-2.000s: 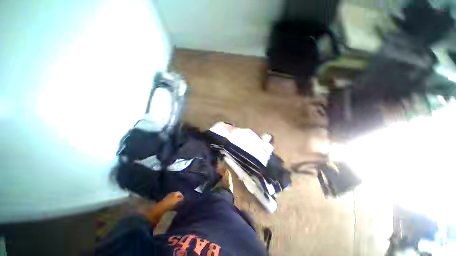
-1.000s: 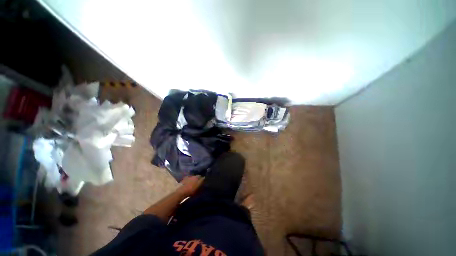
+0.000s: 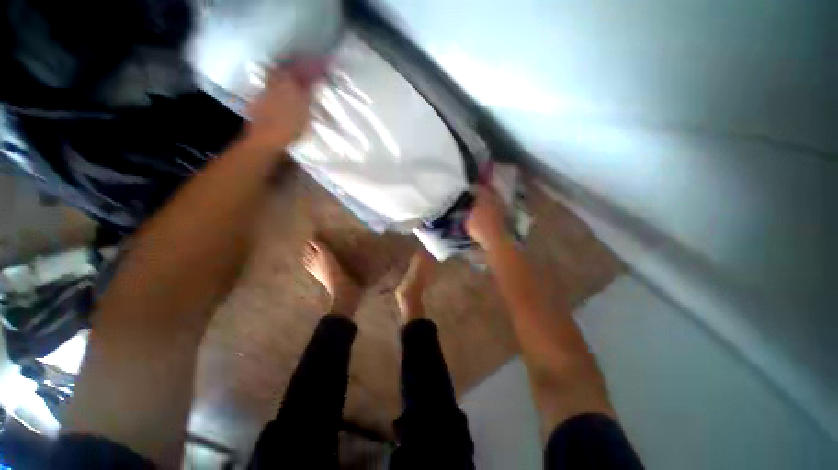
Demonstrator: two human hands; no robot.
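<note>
A bundle of cut pieces, pale grey-white with dark edges, lies along the foot of the wall. My left hand is at its upper left end, on the pale cloth; the hand is blurred and its fingers look closed on the cloth. My right hand is at the bundle's lower right end, by the dark edge; its fingertips are blurred and I cannot tell if they grip. A black garment bundle lies to the left, partly behind my left forearm.
The pale wall runs diagonally along the right of the bundle. Brown floor shows around my bare feet. Blurred dark and white cloth lies at the left edge. Dark metal bars show at the bottom.
The view has moved close to the pale bundle by the wall. Both my hands have reached onto it; one second ago only one hand showed, near the black bundle.
</note>
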